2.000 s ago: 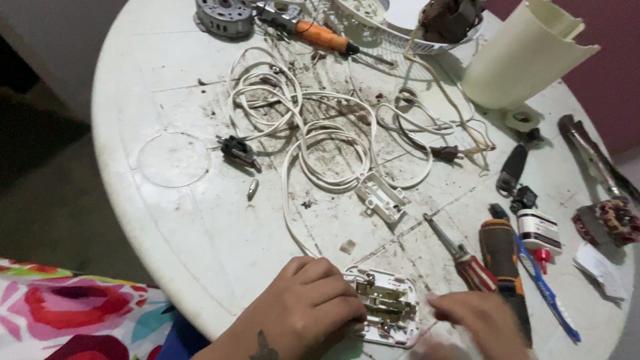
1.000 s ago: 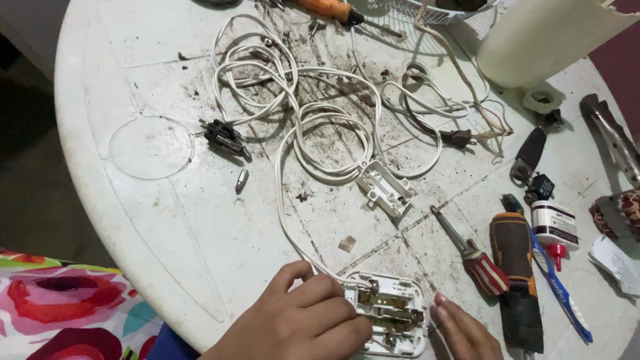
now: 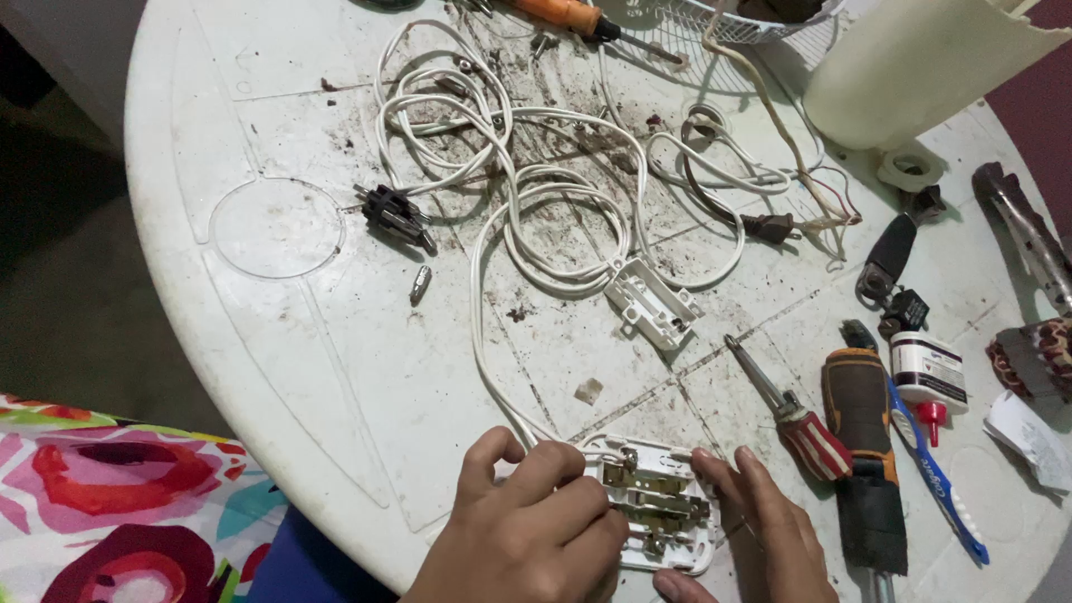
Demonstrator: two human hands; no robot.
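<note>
At the bottom of the head view, a white plastic power-strip housing (image 3: 699, 557) lies with its brass contact strips (image 3: 662, 502) exposed. My left hand (image 3: 536, 519) rests on its left side, fingers curled where the white two-strand cord (image 3: 479, 335) enters; what the fingertips pinch is hidden. My right hand (image 3: 766, 528) is at the housing's right edge, fingers apart, thumb low beside it. The cord runs up into loose coils. A white plastic cover piece (image 3: 653, 306) lies above the housing. A screwdriver with a red and white handle (image 3: 812, 444) lies to the right.
A black and orange tool handle (image 3: 858, 402), a blue toothbrush (image 3: 934, 477) and a small white bottle (image 3: 928, 368) lie right. A black bit holder (image 3: 394, 216) and a metal bit (image 3: 420, 285) are left. A brown plug (image 3: 770, 228), an orange-handled screwdriver (image 3: 578, 17) and a cream container (image 3: 930, 75) are farther back.
My right hand, blurred beside the housing two seconds ago, now stands spread along its right edge. My left hand stays at the housing's left side. The view has shifted toward the near table.
</note>
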